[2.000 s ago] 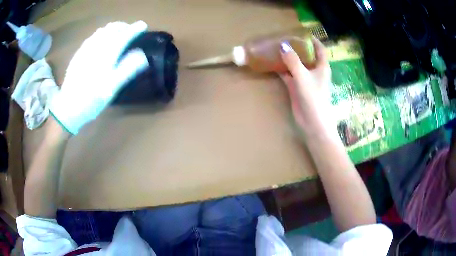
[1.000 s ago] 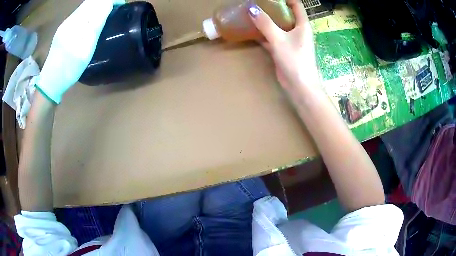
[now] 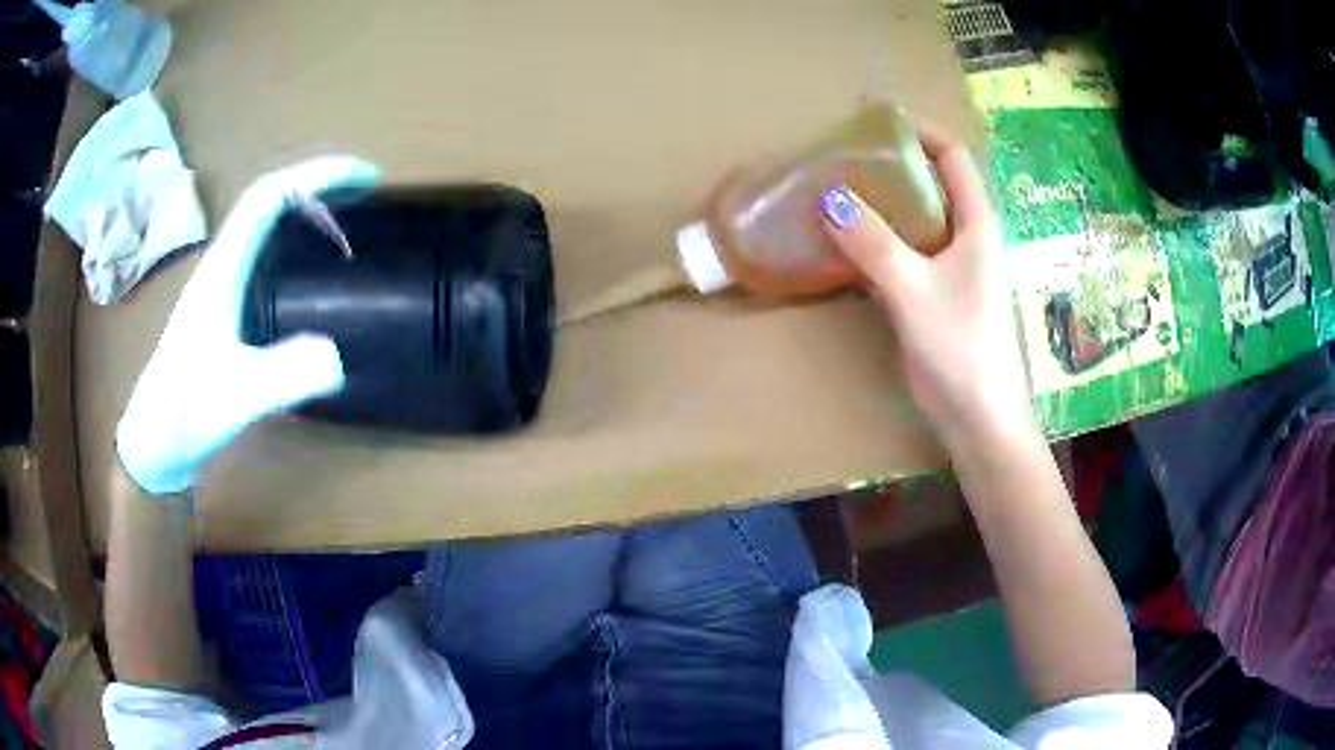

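A black barrel-shaped speaker housing (image 3: 425, 308) lies on its side over the brown cardboard. My left hand (image 3: 242, 330), in a white glove, grips its left end, with a short thin wire showing near the fingers. My right hand (image 3: 937, 279), bare with purple nails, holds the glue bottle (image 3: 805, 213) with amber liquid. Its white collar and long tapered nozzle point left, and the tip is at the right end face of the housing. That end face is turned away, so I cannot tell whether the tip touches it.
A whitish-blue squeeze bottle (image 3: 120, 47) and a crumpled white rag (image 3: 129, 202) are at the upper left. Green printed cardboard (image 3: 1076, 191) covers the right side. Glossy black parts (image 3: 1193, 110) lie at the upper right. A person's pink sleeve (image 3: 1296, 557) shows at the right edge.
The housing has turned so its long side shows, and it sits lower and further right in view. The right hand and glue bottle also sit lower and further right. The whole view has shifted.
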